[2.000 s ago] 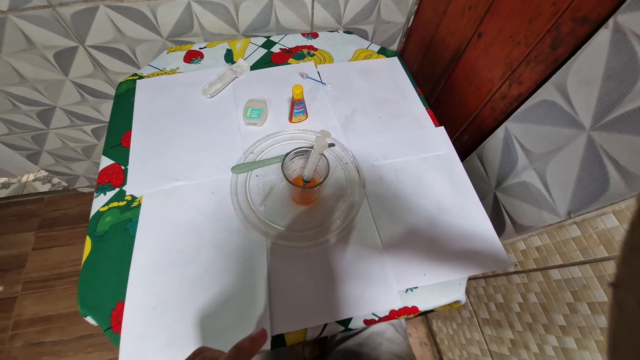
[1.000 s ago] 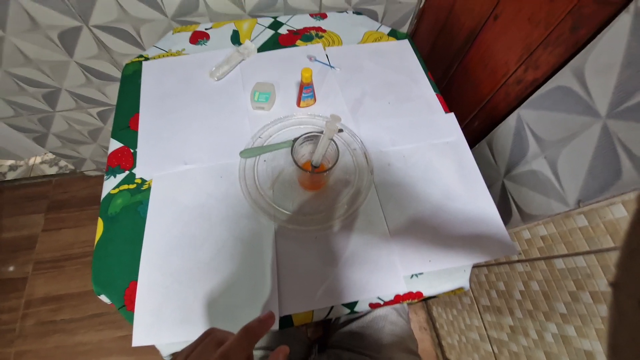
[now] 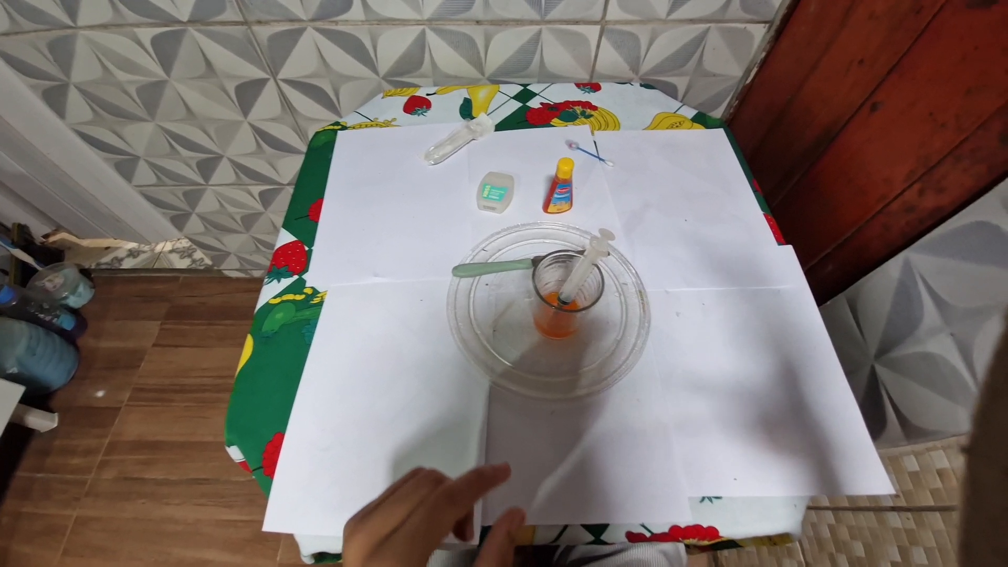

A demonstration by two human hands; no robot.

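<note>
My left hand (image 3: pixel 433 516) hovers at the near edge of the paper-covered table, its fingers apart and nothing between them. Beyond it a clear round plate (image 3: pixel 504 354) bears a drinking glass (image 3: pixel 555 315) with orange liquid at the bottom. A plastic syringe (image 3: pixel 584 270) leans in the glass, tip down. A green-handled utensil (image 3: pixel 494 268) lies across the plate's rim, its far end beside the glass. Behind the plate stand a small yellow-capped bottle (image 3: pixel 559 187) and a small clear container with a green label (image 3: pixel 495 193). My right hand is not in view.
White paper sheets (image 3: pixel 378 378) cover a fruit-patterned tablecloth (image 3: pixel 276 370). Near the back lie a wrapped clear plastic item (image 3: pixel 457 142) and cotton swabs (image 3: pixel 591 153). A tiled wall (image 3: pixel 472 51) stands behind, a red wooden door (image 3: pixel 874 118) at right. Bottles (image 3: pixel 35 354) stand at far left.
My left hand shows more fully above the near edge of the table than two seconds ago, its fingers still apart. The glass, syringe and plate have stayed put. The view has shifted.
</note>
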